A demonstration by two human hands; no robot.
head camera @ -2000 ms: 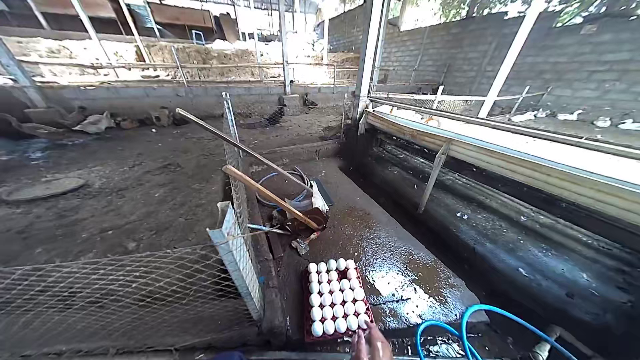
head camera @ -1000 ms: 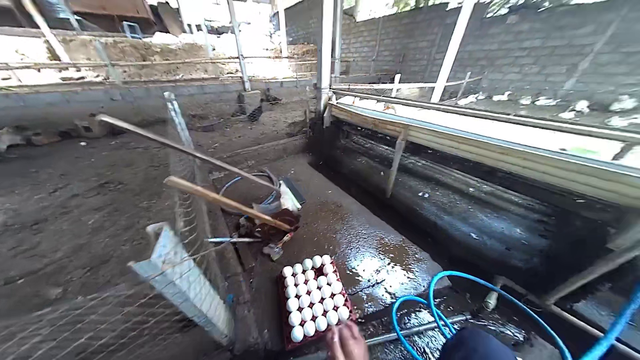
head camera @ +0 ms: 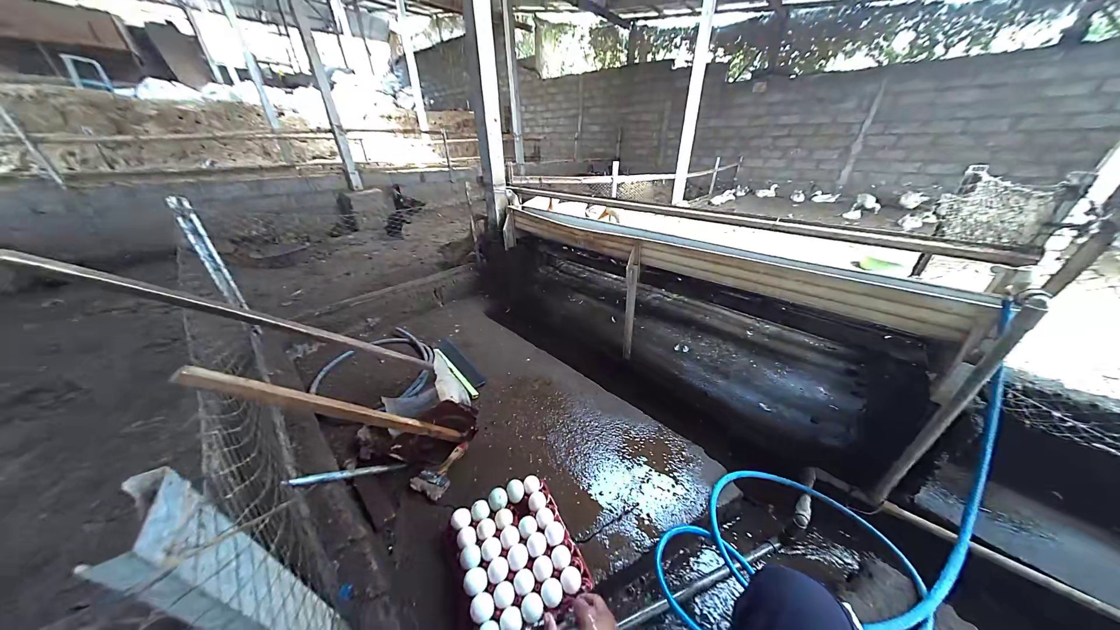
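A red egg tray (head camera: pixel 578 556) filled with several rows of white eggs (head camera: pixel 522 581) lies low at the bottom centre, over the wet concrete. My right hand (head camera: pixel 591 612) is at the tray's near right corner, its fingers closed on the edge; most of the hand is cut off by the frame. My left hand is out of view. Up and left of the tray are wooden tool handles (head camera: pixel 315 403), a brush head (head camera: pixel 430 483) and a broom with dark and pale green parts (head camera: pixel 460 367). Right of my hand my dark-clothed knee (head camera: pixel 787 602) shows.
A blue hose (head camera: pixel 971 516) loops at the lower right beside a pipe (head camera: pixel 700 584). Wire netting (head camera: pixel 254 490) and an angled metal post (head camera: pixel 197 542) stand at the left. A long corrugated metal trough (head camera: pixel 787 278) borders the right side; white birds (head camera: pixel 866 203) rest beyond it.
The view has turned to the right. My knee has come into view at the bottom, absent in the oldest frame. My right hand stays at the tray's near right corner.
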